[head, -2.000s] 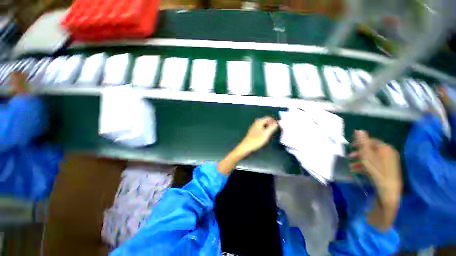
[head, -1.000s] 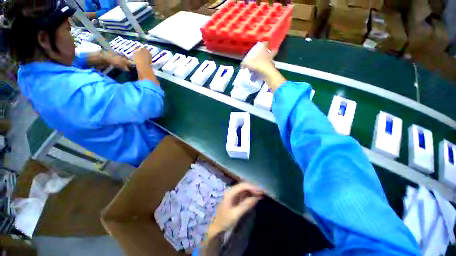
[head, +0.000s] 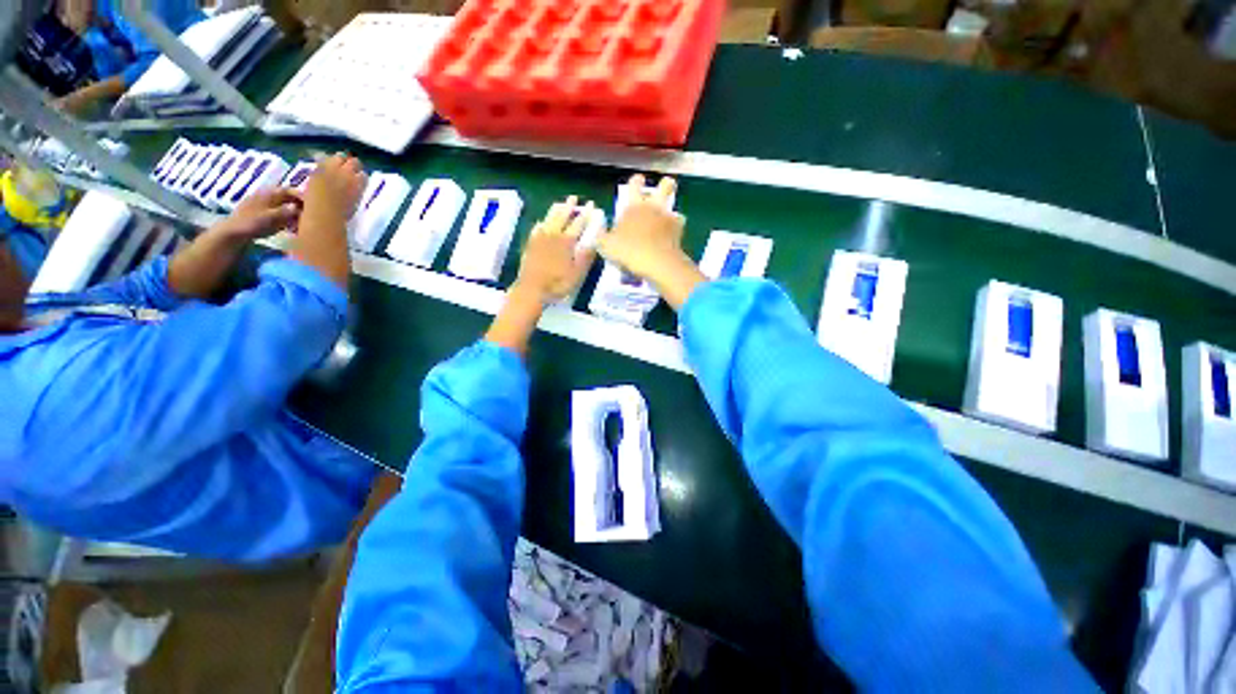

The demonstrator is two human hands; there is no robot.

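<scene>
My left hand (head: 549, 258) is over the belt, its fingers on a white product box (head: 586, 231) that they partly cover. My right hand (head: 643, 233) is just right of it, its fingers at the far end of another white piece; its grip is partly hidden. A layered white pile (head: 624, 296) shows below my right hand at the near rail. A cut-out insert stack (head: 614, 464) with a long dark slot lies on the near ledge. More product boxes with blue patches, one of them just right of my right hand (head: 733, 256), stand in a row on the belt.
A red tray (head: 576, 75) and a white tray (head: 363, 75) lie beyond the belt. A person in blue works close on the left (head: 163, 393). Waste pieces (head: 583, 630) are below the ledge; white sheets (head: 1193, 624) lie at lower right.
My left hand has moved from above the scrap carton up to the belt. My right hand has come down from beside the red tray onto the row. The view has shifted.
</scene>
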